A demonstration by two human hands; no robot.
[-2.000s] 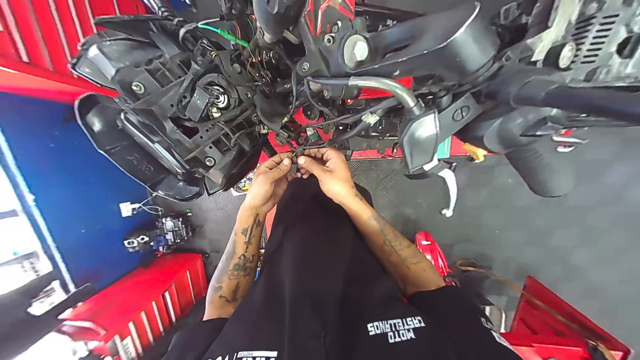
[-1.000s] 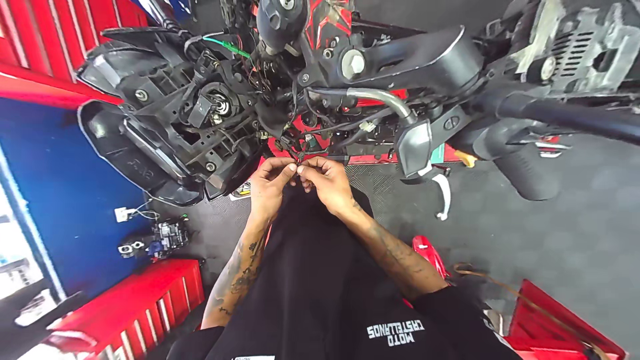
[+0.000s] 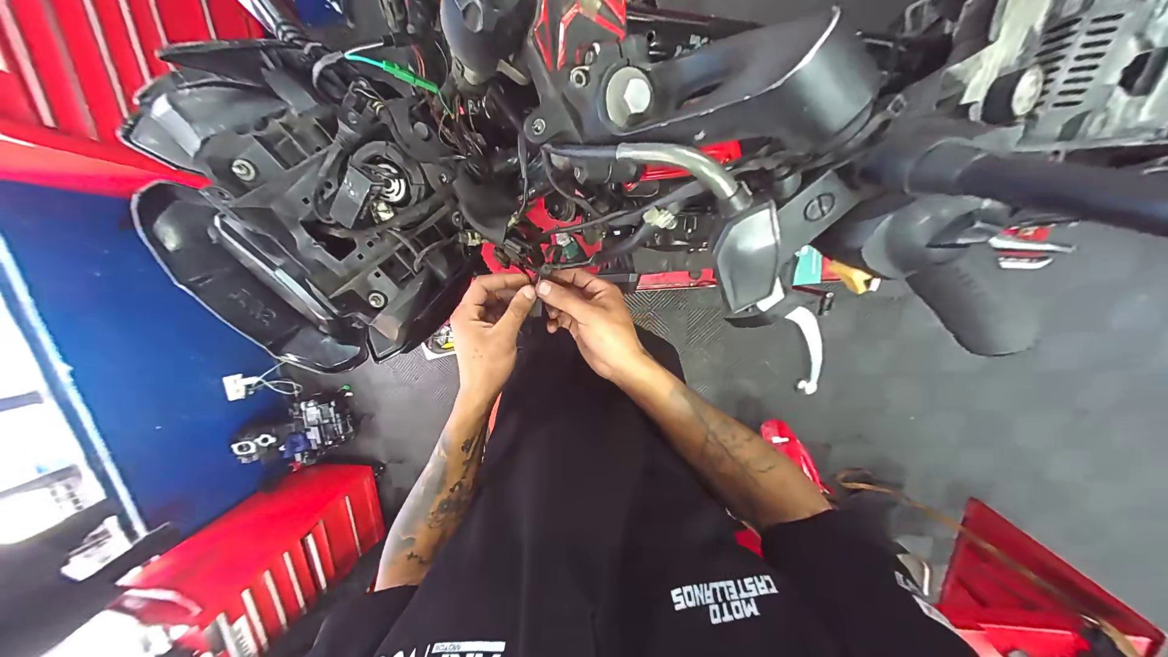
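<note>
My left hand (image 3: 494, 321) and my right hand (image 3: 589, 319) meet fingertip to fingertip at the lower edge of a motorcycle's exposed wiring (image 3: 470, 151). Both pinch thin dark wires (image 3: 534, 274); the exact piece between the fingertips is too small to tell. Left of them is the black headlight housing (image 3: 351, 196), seen from its back, with the bulb socket (image 3: 392, 189) showing. A green wire (image 3: 401, 73) runs above the housing. To the right are a curved metal handlebar tube (image 3: 684, 160) and a pale connector (image 3: 659, 218), neither touched by my hands.
A silver lever (image 3: 807, 347) hangs at the right below the handlebar. Red drawer cabinets (image 3: 265, 538) stand at lower left and upper left. An engine part (image 3: 319, 429) lies by the blue wall (image 3: 173, 392). A red object (image 3: 792, 452) is on the grey floor beside my right forearm.
</note>
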